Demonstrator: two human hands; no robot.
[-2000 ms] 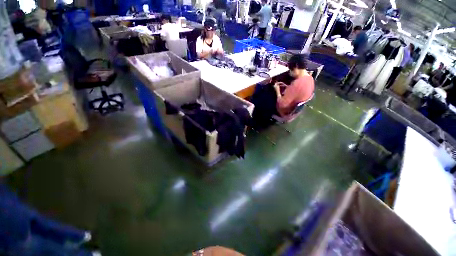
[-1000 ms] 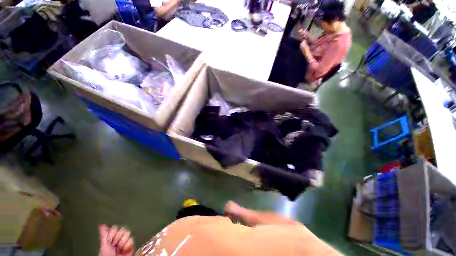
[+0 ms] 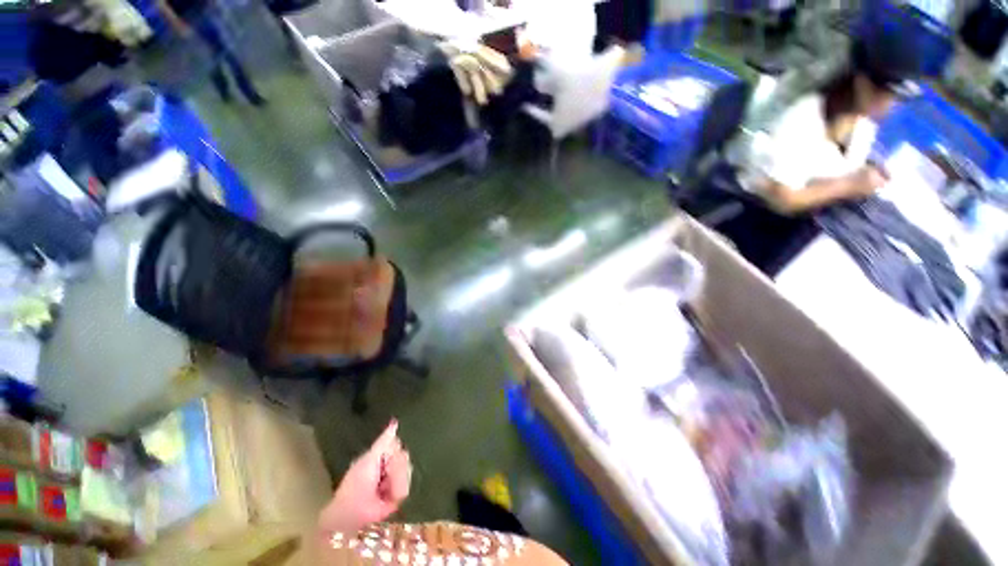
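Observation:
My left hand [image 3: 379, 475] is at the bottom, left of the middle, in front of my orange top. Its fingers are curled in and nothing shows in it. My right hand is out of the picture. Nearest on the right is a grey-beige bin [image 3: 835, 348] with a blue base. Clear and white plastic bags [image 3: 652, 337] lie in it, some with pinkish contents. The hand is left of the bin, not touching it.
A black office chair with a brown seat [image 3: 332, 310] stands left on the green floor. Cartons [image 3: 271, 459] are lower left. A seated person [image 3: 812, 149] works at a white table [image 3: 846, 287] with dark cloth [image 3: 901, 254]. Another bin [image 3: 354, 61] holds dark cloth farther back.
The view has swung left and closer to the bin of plastic bags. The bin of dark garments has left view. My left hand appears farther right and higher; my right hand no longer shows.

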